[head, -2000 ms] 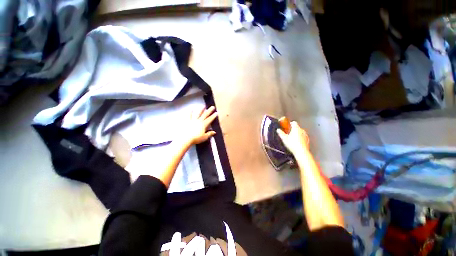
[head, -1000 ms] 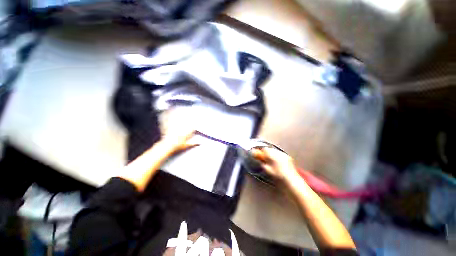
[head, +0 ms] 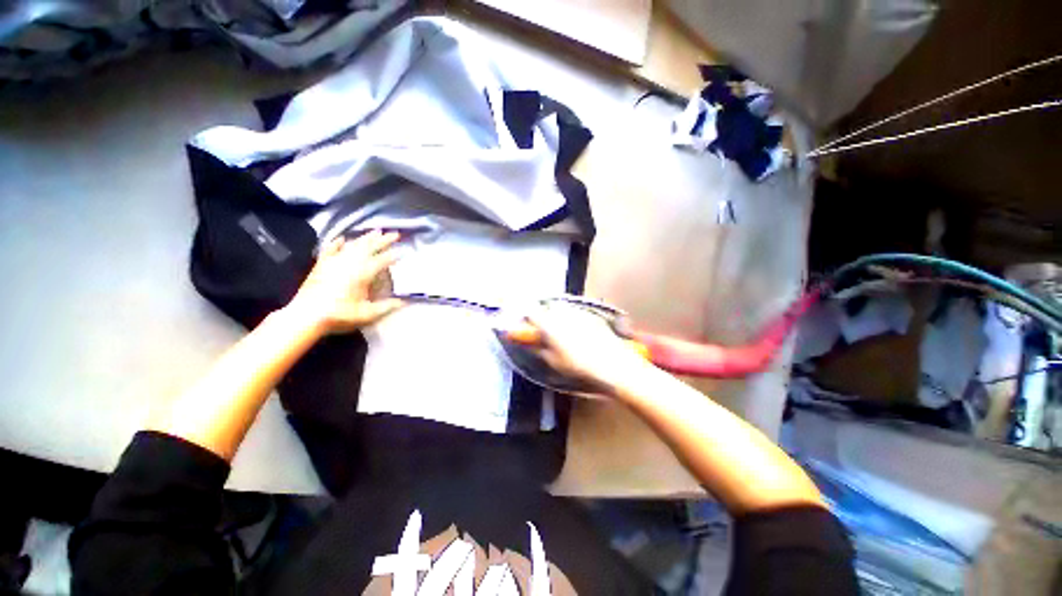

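The black and pale grey garment piece (head: 466,262) lies on the table in front of me, its upper part bunched. A narrow dark line crosses its flat pale panel. My left hand (head: 349,283) lies on the garment at the left end of that line, fingers spread, holding nothing. My right hand (head: 573,338) grips the orange handle of the steam iron (head: 603,312). The iron rests over the panel's right part and dark border. My hand and forearm hide much of the iron and the cloth under it.
A red hose sleeve (head: 728,356) runs right from the iron to a blue-green line. Black and white scraps (head: 745,126) lie at the far right table corner. A grey garment heap (head: 210,41) lies at the far left, boards (head: 588,23) along the far edge.
Since two seconds ago, the iron in my right hand has moved left from the bare table onto the garment. My left hand has moved from the right border to the panel's left side. The view has turned.
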